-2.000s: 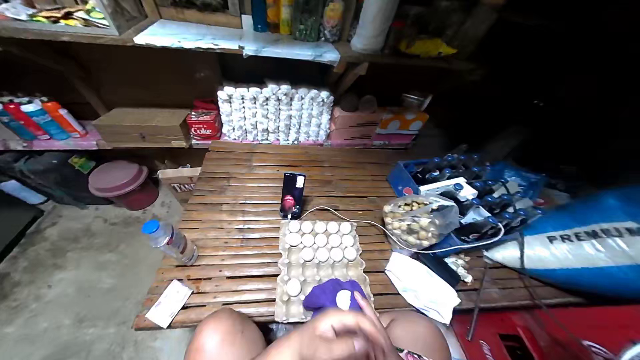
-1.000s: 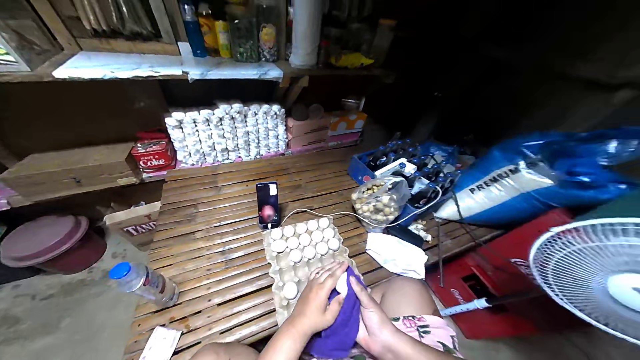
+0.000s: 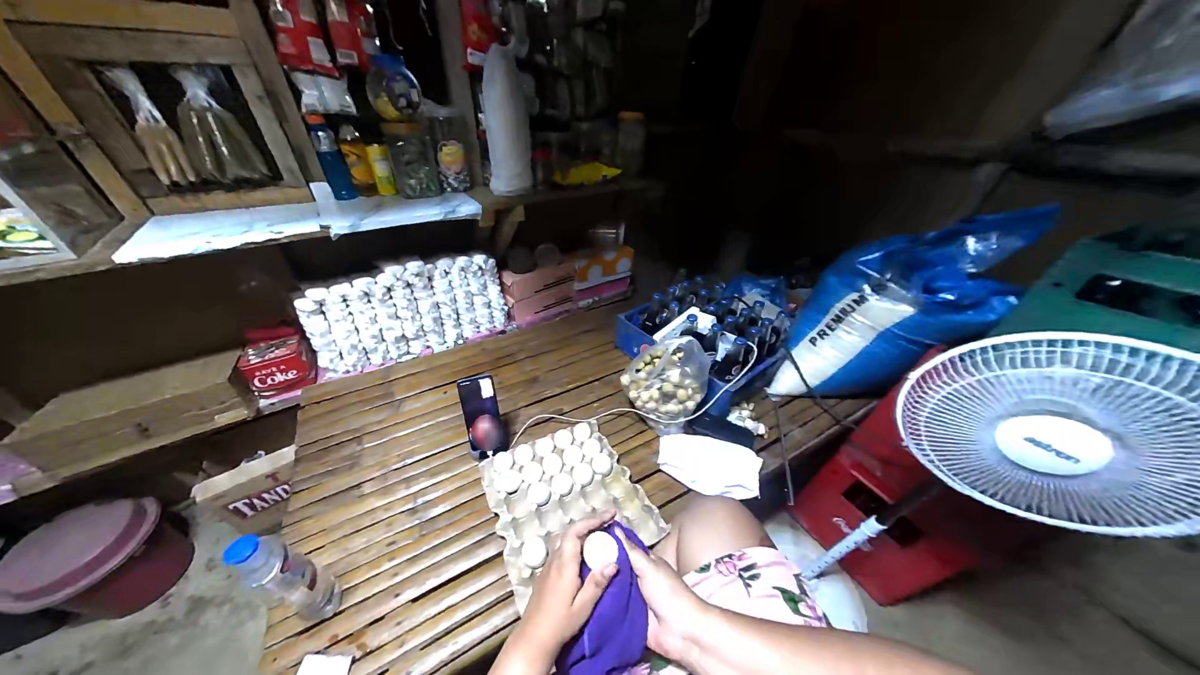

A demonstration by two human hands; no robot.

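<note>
A white egg [image 3: 600, 550] sits between my two hands, over the near edge of a cardboard egg tray. My left hand [image 3: 566, 583] holds the egg from the left, its thumb across the lower side. My right hand [image 3: 659, 595] grips a purple cloth [image 3: 609, 623] that wraps the egg's right side and hangs below it. The egg tray [image 3: 525, 521] lies on the slatted bamboo table, with rows of white eggs at its far end. One more egg [image 3: 533, 552] rests in the tray just left of my left hand.
A phone [image 3: 482, 415] with a white cable stands behind the tray. Right of it are a bag of small round items [image 3: 667, 382], a white cloth [image 3: 710, 464] and a crate of bottles [image 3: 634, 335]. A plastic bottle [image 3: 298, 578] is at left, a fan [image 3: 1055, 436] at right.
The view has swung to the right, bringing the fan in. My hands, together over the purple cloth two seconds ago, are now parted around the egg, which shows more fully.
</note>
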